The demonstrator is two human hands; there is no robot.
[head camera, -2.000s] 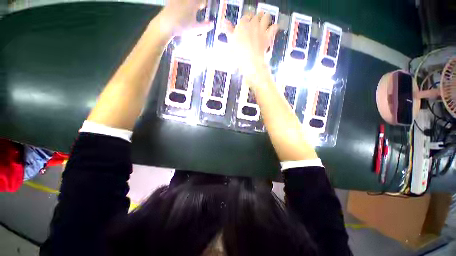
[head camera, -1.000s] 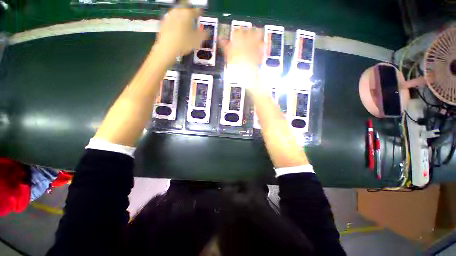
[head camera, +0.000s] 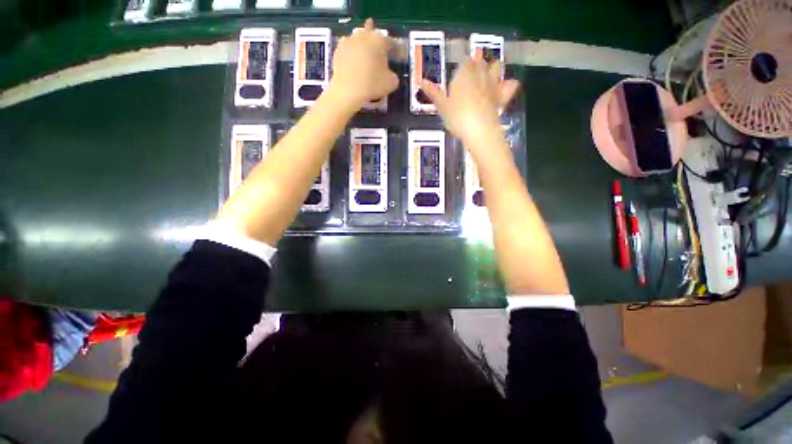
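Note:
A clear blister tray [head camera: 334,222] lies on the dark green bench with several keypad phones in two rows. The phones lie back side up, each white with a dark label area and a dark oval at its lower end, like the phone [head camera: 368,171] in the near row. My left hand [head camera: 363,68] is over the middle phone of the far row and hides most of it; its fingers look bent. My right hand [head camera: 471,94] is over the far-right phone, fingers spread. Whether either hand grips a phone cannot be told.
Another tray [head camera: 227,15] with phones is at the top left, beyond the pale edge strip [head camera: 130,63]. At the right are a pink fan [head camera: 764,67], a smartphone [head camera: 648,127] on its base, a red marker pen [head camera: 620,224], a second pen [head camera: 638,247] and a power strip [head camera: 714,230].
My left hand has moved right from the far-left phones to the middle one. My right hand has moved right to the far-right phone. The second tray shows more at the top left.

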